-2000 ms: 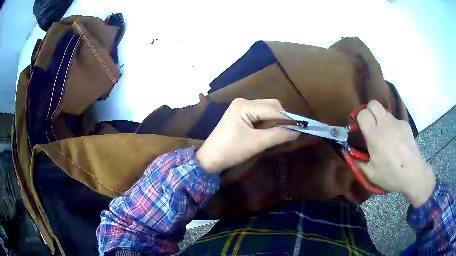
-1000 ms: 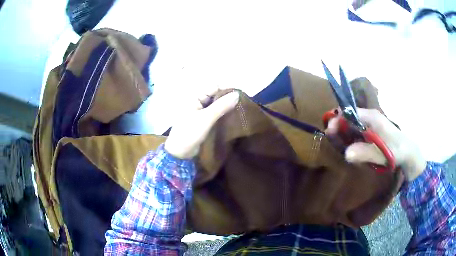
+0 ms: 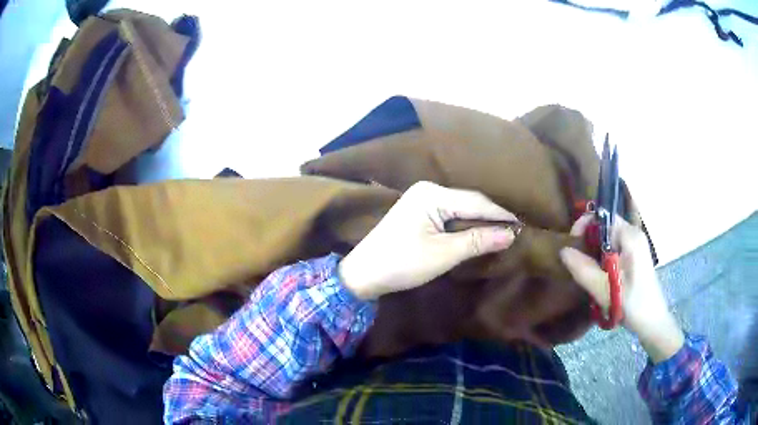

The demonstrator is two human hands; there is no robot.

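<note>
A brown garment with dark patches lies across the near table edge and my lap. My left hand pinches an edge of its brown cloth between thumb and fingers, near the middle of the view. My right hand is at the right, over the garment's right end, holding scissors by the red handles. The blades point up and away, slightly apart, and touch no cloth. Whether a loose thread is between my left fingertips is too small to tell.
A pile of brown and dark garments with pale stitching stands at the left, some hanging over the near edge. Thin dark strips lie at the far right of the white table. Speckled floor shows at the lower right.
Since one second ago my left hand has moved right and down to a different part of the cloth. The scissors have turned more upright and their blades are closer together. The garment has shifted and refolded.
</note>
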